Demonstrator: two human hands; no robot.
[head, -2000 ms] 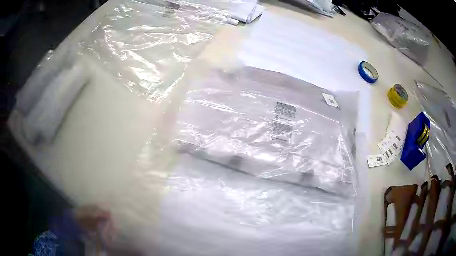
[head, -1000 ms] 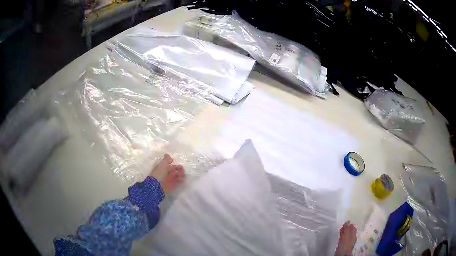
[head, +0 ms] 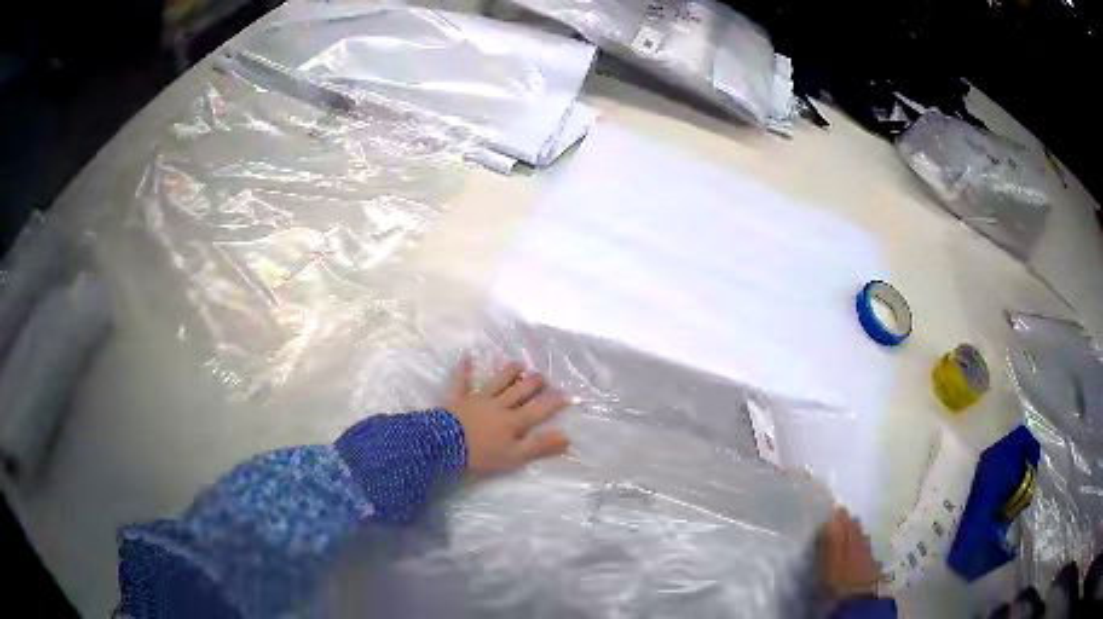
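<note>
A packed item in a shiny clear bag lies flat on white tissue paper, with a small white sticker near its right end. My left hand lies palm down with fingers spread on the bag's upper left part. My right hand is at the bag's right edge, blurred and partly cut off by the sleeve and frame edge; whether it grips the film cannot be told.
Loose clear bags lie at left. Filled bags lie at the far side. At right are a blue tape roll, yellow tape roll, label sheet and blue tape dispenser. White rolls lie at far left.
The raised sheet or flap in front now lies down, and the shiny bag shows flat. My left hand has moved right onto the bag. My right hand is still at its right edge.
</note>
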